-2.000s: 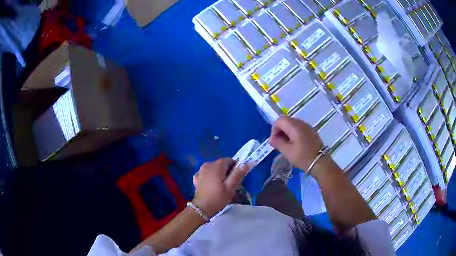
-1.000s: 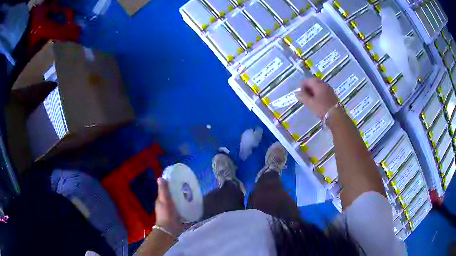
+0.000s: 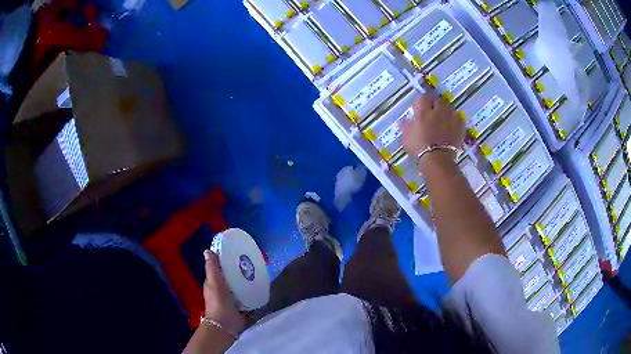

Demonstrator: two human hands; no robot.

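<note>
My left hand holds the white label roll upright by its edge, low in the view. My right hand is over the near blister tray, its fingers down on a pouch cell with a white printed label showing beside them. The fingertips are small and partly hidden, so I cannot tell whether they grip anything. Labelled cells lie above and right of the hand, with yellow tape at their ends. My forearm hides some lower cells.
More trays of cells stand to the right and behind. A crumpled white film lies on one. An open cardboard box and a red stool are at left. White waste lies on the blue floor near my shoes.
My right hand has gone from pulling a label strip off the roll to the tray, and a label now lies on the second cell. My left hand has moved down-left with the roll.
</note>
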